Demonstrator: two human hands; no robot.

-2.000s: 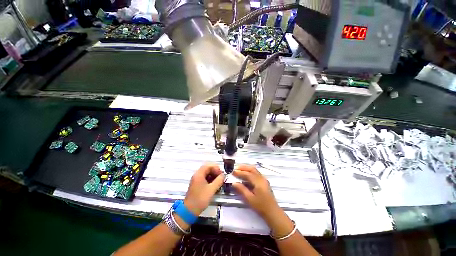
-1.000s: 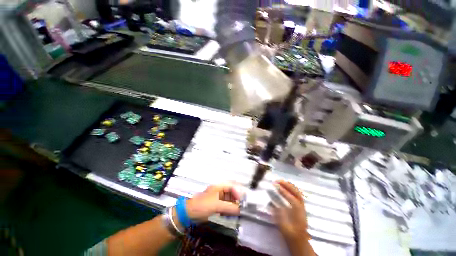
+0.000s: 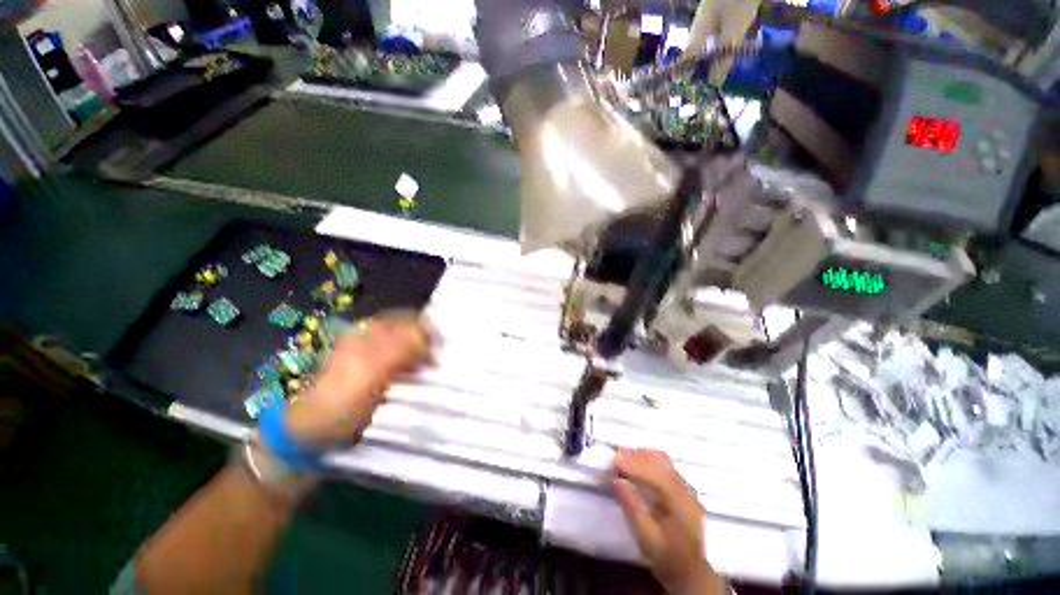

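My left hand (image 3: 360,374), motion-blurred, is over the right side of the black tray (image 3: 157,314); its fingers point right, and I cannot tell whether it holds anything. Green circuit boards (image 3: 223,310) with yellow parts lie in the tray, some hidden by the hand. My right hand (image 3: 665,511) is low at the centre, its fingertips on a small white plastic part (image 3: 596,457) beside the dark fixture (image 3: 578,421). The black soldering iron head (image 3: 628,314) stands above the fixture. A white part with a board (image 3: 407,190) is on the green belt.
White plastic parts (image 3: 930,401) are heaped at right. The fume hood (image 3: 587,174) hangs above the iron. The temperature controller (image 3: 947,145) and the counter (image 3: 860,277) are at upper right. Black cables run down beside the ribbed base (image 3: 721,436).
My left hand has moved from beside the iron leftward to the tray. My right hand has stayed low near the fixture. A white part with a board now shows on the belt. The view has shifted.
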